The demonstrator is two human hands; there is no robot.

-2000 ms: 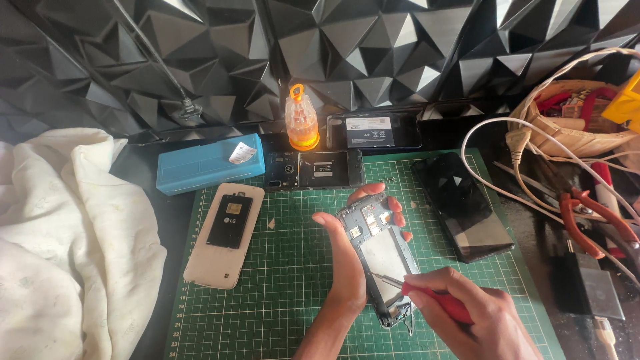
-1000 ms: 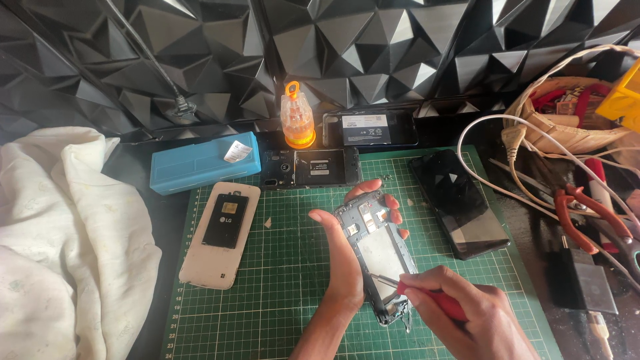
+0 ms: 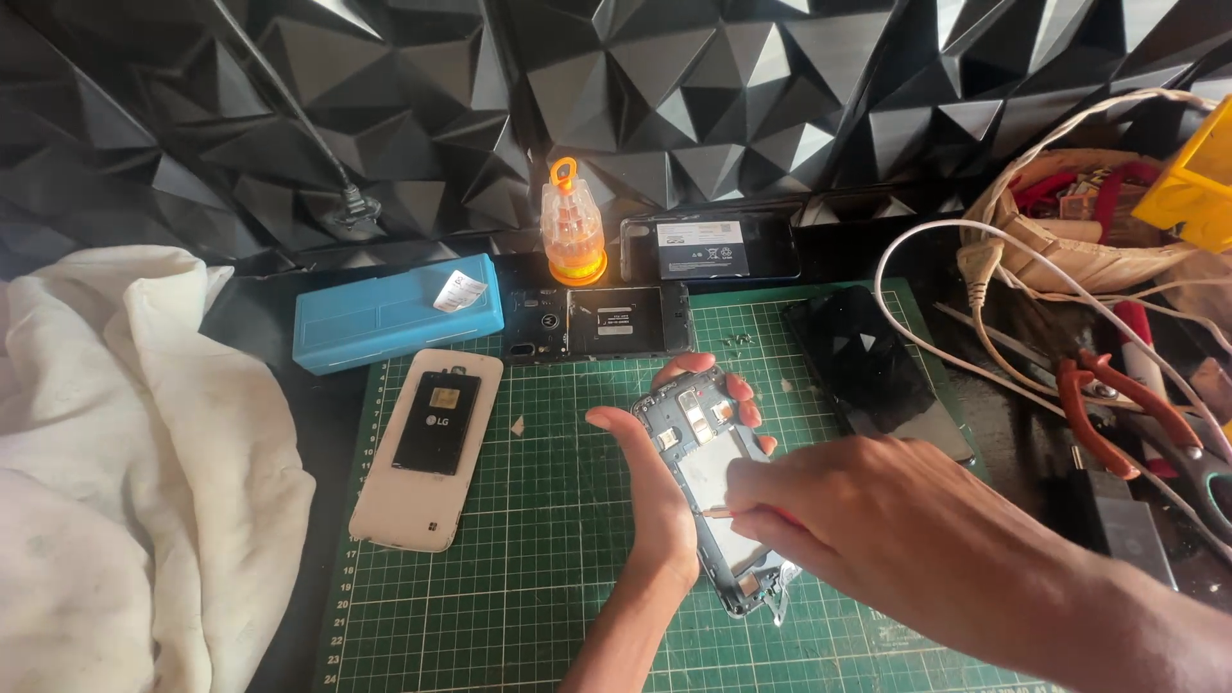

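Note:
My left hand (image 3: 664, 500) cradles an opened smartphone body (image 3: 712, 472) tilted above the green cutting mat (image 3: 558, 597), its fingertips curled over the top right edge. My right hand (image 3: 818, 510) grips a red-handled tool, mostly hidden by the fingers; its thin metal tip (image 3: 714, 513) reaches the phone's left edge. A torn bit of film (image 3: 784, 587) hangs at the phone's lower end. To the left, a black LG battery (image 3: 439, 423) rests on a pale phone back cover (image 3: 399, 510). Several tiny screws (image 3: 738, 340) lie on the mat above the phone.
Behind are a blue case (image 3: 399, 313), an orange-based bit holder (image 3: 573, 231), an opened black phone (image 3: 616, 322) and a battery on another phone (image 3: 703, 250). A dark phone (image 3: 876, 375), cables, orange-handled pliers (image 3: 1092, 414) and a basket (image 3: 1107, 255) stand right; white cloth (image 3: 125, 472) lies left.
My right hand has moved up and to the left over the phone, with the tool's tip now higher along its left edge. My left hand still holds the phone.

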